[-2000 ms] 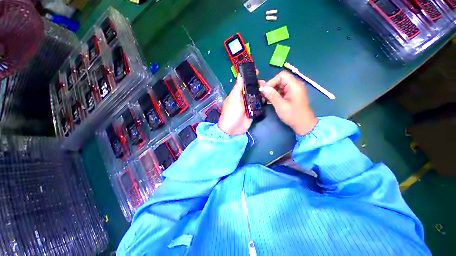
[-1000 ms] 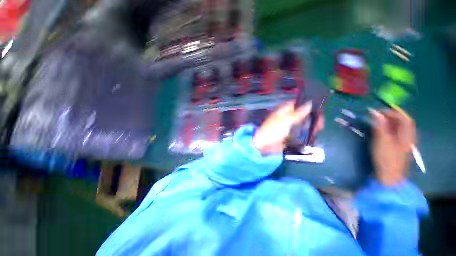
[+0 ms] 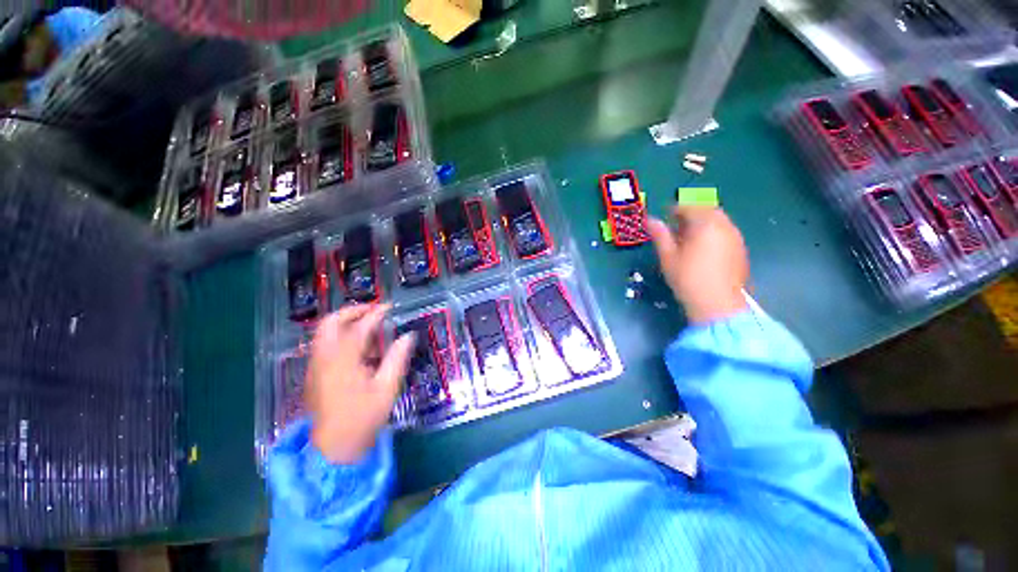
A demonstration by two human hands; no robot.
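Note:
A clear tray point(image 3: 612, 355) with two rows of pockets holds phones, most with dark backs up. My left hand point(image 3: 355, 374) is over the tray's near row, left of centre, thumb and fingers apart; it hides the pocket below and I cannot tell if it touches a phone. A red keypad phone point(image 3: 624, 209) lies face up on a green piece, right of the tray. My right hand point(image 3: 708, 259) is just right of it, fingers bent, contents hidden. A green piece point(image 3: 698, 197) shows above this hand. A white tool tip point(image 3: 751, 299) shows beside the wrist. Tiny parts point(image 3: 635, 286) lie nearby.
Another filled tray point(image 3: 419, 168) stands beyond at the left, and one with red phones point(image 3: 781, 106) at the right. A tall ridged tray stack point(image 3: 89, 380) is at the far left. A metal post point(image 3: 714, 67) and small white cylinders point(image 3: 694, 163) are beyond my right hand.
The view has turned. My left hand, earlier with a dark-backed phone, has moved left over the tray. My right hand has left that phone and moved by the green pieces.

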